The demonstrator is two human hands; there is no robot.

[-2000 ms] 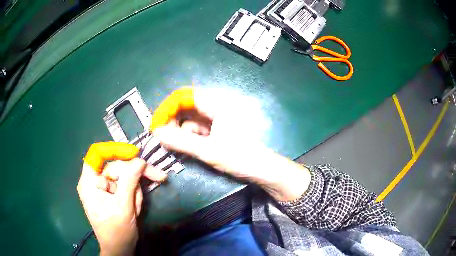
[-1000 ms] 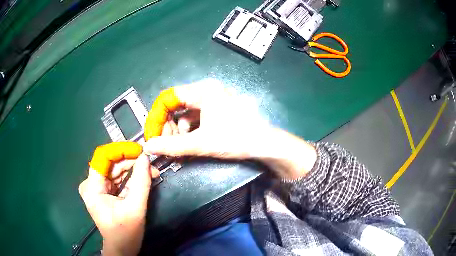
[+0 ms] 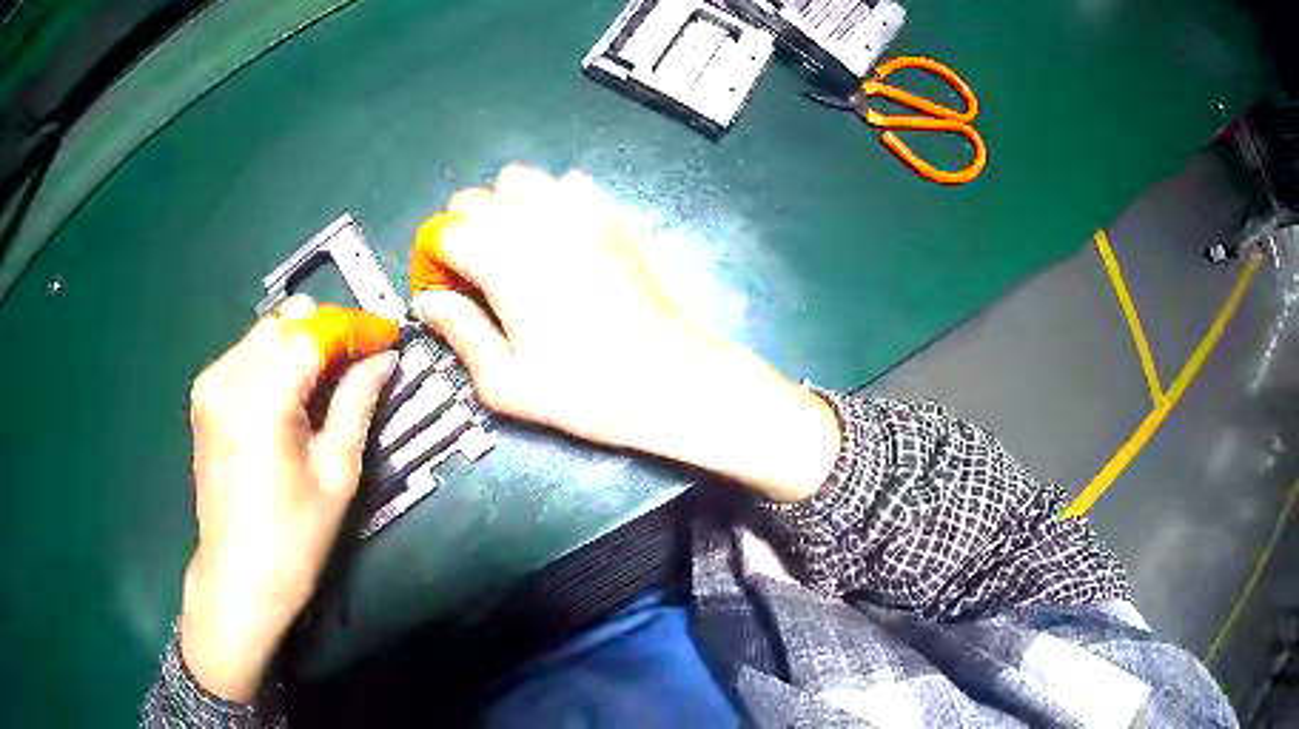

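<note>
A silver-grey fixture (image 3: 435,405) lies on the green bench, its window end up and left, with dark cables in its parallel slots. My left hand (image 3: 271,456), with an orange cot on a finger, covers its left side; thumb and index finger pinch at a thin dark cable end (image 3: 405,336) over the fixture's middle. My right hand (image 3: 570,306), also with an orange cot, is lit very bright; its thumb and index fingertips nearly touch the left ones at the same spot. What lies between the right fingertips is too small to tell.
Grey fixtures (image 3: 694,69) lie at the top, cut off by the frame edge. Orange-handled scissors (image 3: 926,123) lie beside them. A black cable bundle (image 3: 598,584) runs along the bench edge by the lap. Grey floor with yellow lines (image 3: 1125,463) is at the right.
Both hands have moved up in the picture, and the left hand has turned palm-down over the fixture. More of the slotted end shows. The whole bench scene has shifted slightly up and left.
</note>
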